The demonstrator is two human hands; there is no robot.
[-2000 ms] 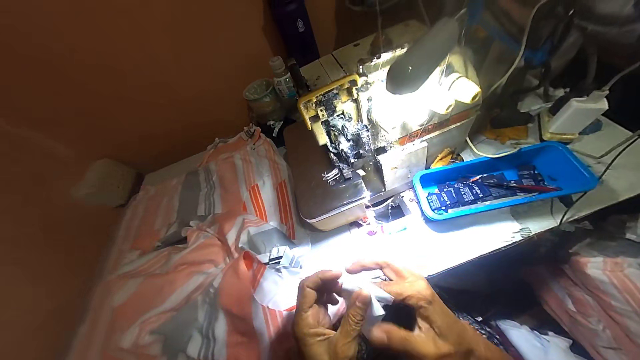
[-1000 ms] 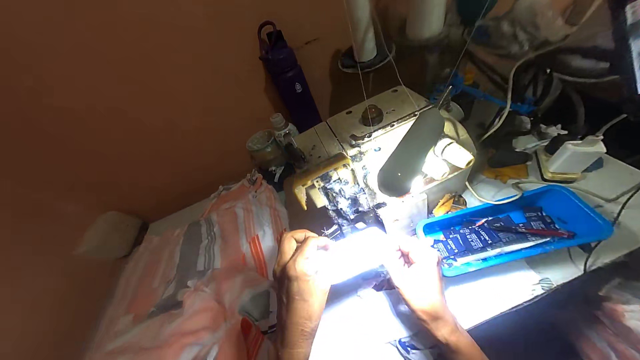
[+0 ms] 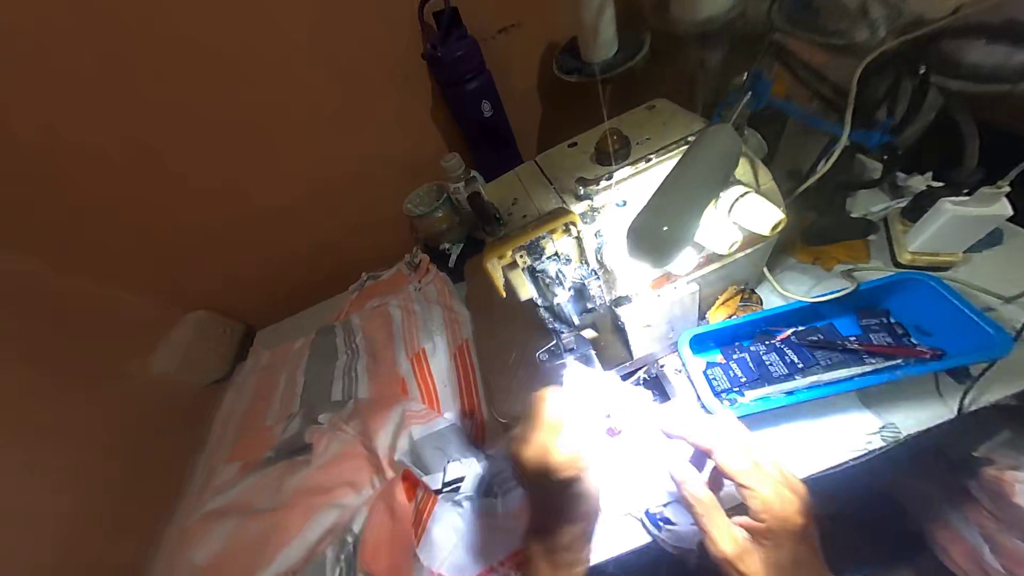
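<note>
A white piece of fabric (image 3: 620, 424), washed out by strong lamp light, lies under the needle area of a sewing machine (image 3: 656, 120). My left hand (image 3: 556, 448) is blurred at the fabric's left edge; its fingertips are lost in glare. On the fabric's right side rests my right hand (image 3: 740, 480), thumb and forefinger spread along its edge. Striped orange, white and grey fabric (image 3: 384, 400) lies heaped to the left of the machine.
A blue plastic tray (image 3: 944, 320) holding dark printed labels and a red-handled tool (image 3: 896, 350) sits right of the machine. Behind stand a purple bottle (image 3: 476, 100), a glass jar (image 3: 432, 214) and a thread cone (image 3: 598, 32). A white plug adapter (image 3: 960, 220) is at far right.
Both hands have come down from in front of the machine head, where they held up the white fabric a second ago. The fabric is now low at the needle area.
</note>
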